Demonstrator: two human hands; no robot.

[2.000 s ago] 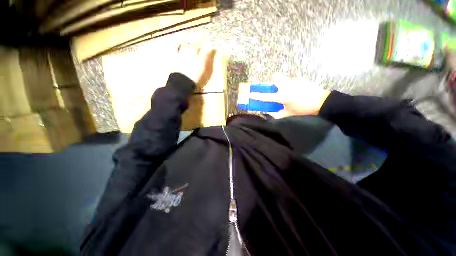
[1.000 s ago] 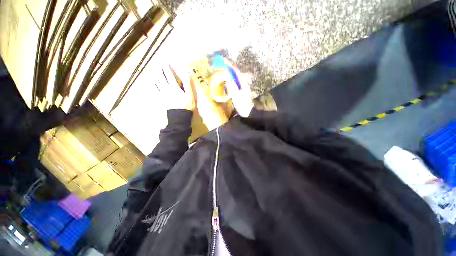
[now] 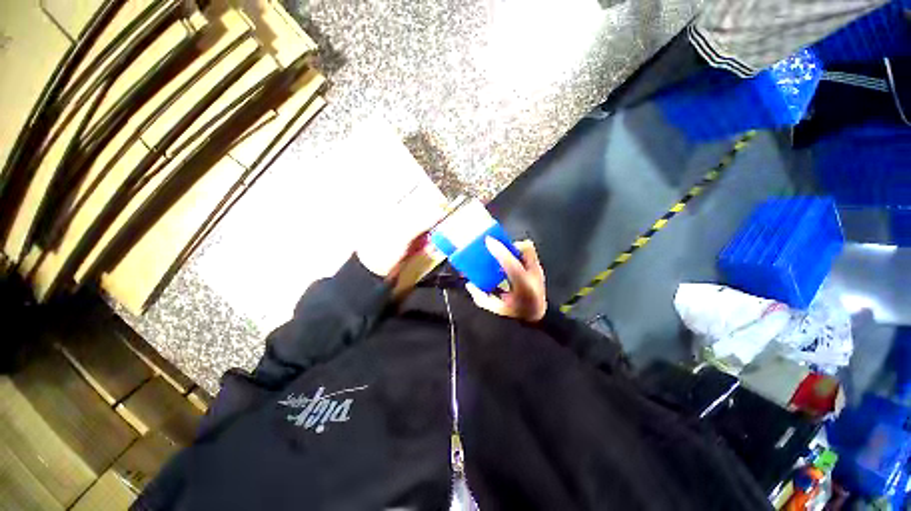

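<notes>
A carton [image 3: 320,200], washed out by glare, lies on the speckled bench in front of me. My right hand [image 3: 519,284] grips the blue tape dispenser [image 3: 482,261] at the carton's near right end, close to my jacket. My left hand [image 3: 405,257] is beside the dispenser at the same end. Its fingers are overexposed and partly hidden, so its hold is unclear. The tape strip cannot be made out.
Flat cartons [image 3: 215,130] lie piled at the upper left of the bench [image 3: 400,60]. Stacked brown cartons [image 3: 75,409] stand lower left. Blue crates [image 3: 784,250], a white bag [image 3: 734,319] and a person's striped dark clothing [image 3: 849,95] are at the right.
The dispenser has moved from over the carton to its near right end, with my right hand around it. My left hand has stayed close by. The view has turned, showing more floor and crates.
</notes>
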